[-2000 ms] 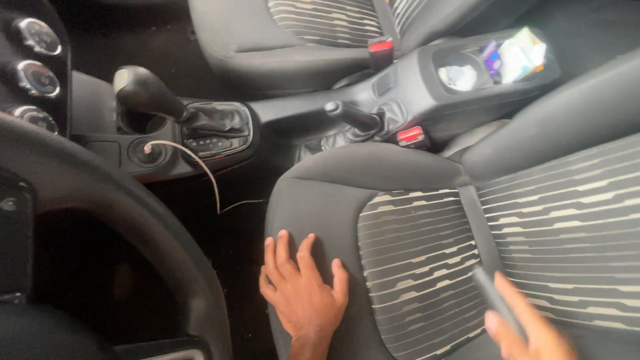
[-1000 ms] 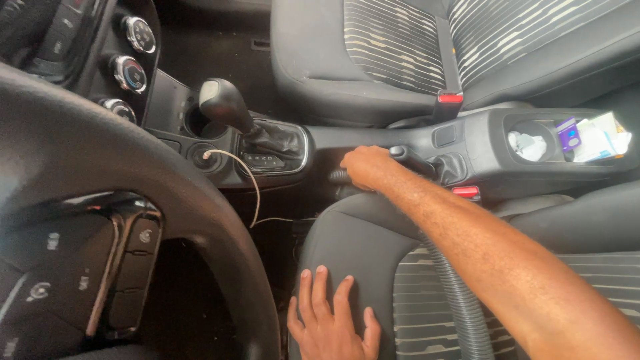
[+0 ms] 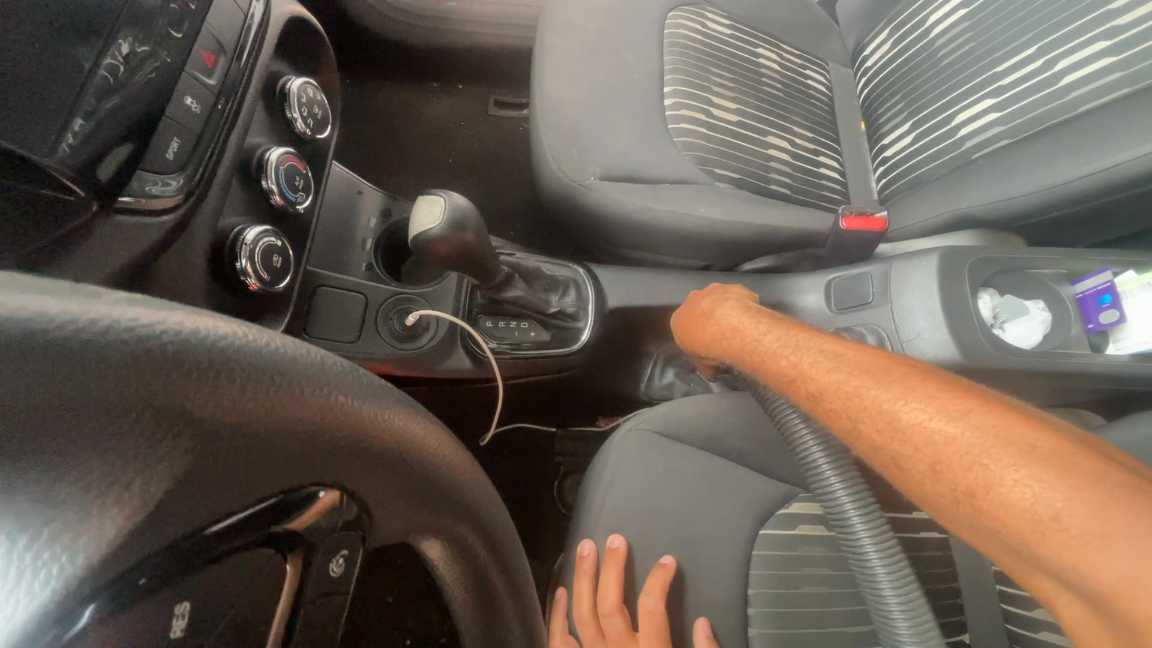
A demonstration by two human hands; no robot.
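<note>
My right hand [image 3: 717,326] is closed around the end of a grey corrugated vacuum hose [image 3: 841,504], low over the centre console beside the handbrake's place; the nozzle is hidden by the hand and console. My forearm covers most of the handbrake. The hose runs from the hand down across the driver's seat [image 3: 688,477]. My left hand [image 3: 621,603] rests with fingers spread on the front of that seat cushion, holding nothing. Left of my right hand stands the automatic gear lever [image 3: 454,236] with its black boot.
The steering wheel [image 3: 270,360] fills the lower left. A white cable [image 3: 497,387] runs from the console socket toward the seat. The passenger seat [image 3: 621,207] has a red belt buckle [image 3: 862,221]. Crumpled tissue [image 3: 1017,317] and a purple packet [image 3: 1100,301] lie in the rear console tray.
Two seconds ago my right hand was above the driver's seat with a dark tube; it moved onto the console by the handbrake. My left hand stays on the seat. The view has shifted toward the dashboard.
</note>
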